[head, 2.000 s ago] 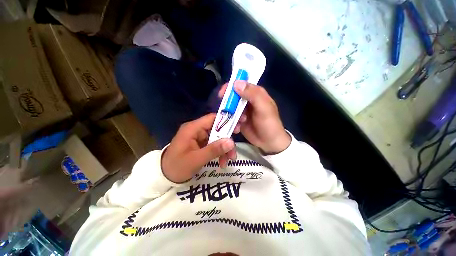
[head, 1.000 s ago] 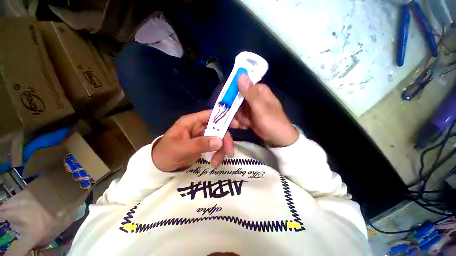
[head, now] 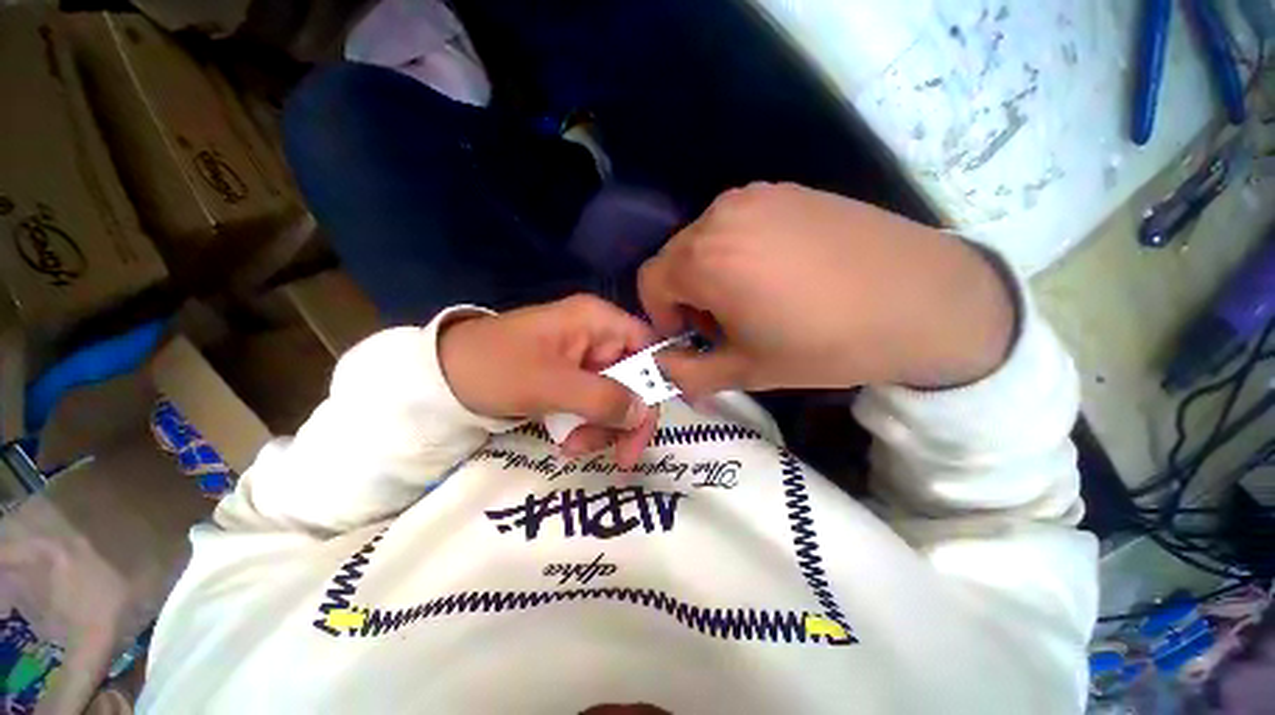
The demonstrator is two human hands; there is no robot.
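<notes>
My left hand point(head: 566, 370) holds the white neck fan housing point(head: 642, 376) over my lap, thumb and fingers around its narrow end. Only a short white piece with small dark holes shows between my hands. My right hand point(head: 783, 300) is bent over the upper part of the housing with its back to the camera, fingers curled at it. A small dark, thin thing shows at the right fingertips; I cannot tell what it is. The blue battery and the wide rounded end are hidden behind my right hand.
The workbench with its marked white sheet point(head: 965, 112) lies at upper right. On it are blue-handled pliers point(head: 1151, 70), a slim metal tool point(head: 1186, 207), a purple screwdriver point(head: 1230, 328) and black cables point(head: 1189, 482). Cardboard cartons point(head: 98, 182) stand at left, with an open carton point(head: 154, 419) below.
My right hand has turned over and moved across the housing, its forearm swinging up and right. The blue battery and rounded end have gone out of sight. The view has shifted slightly.
</notes>
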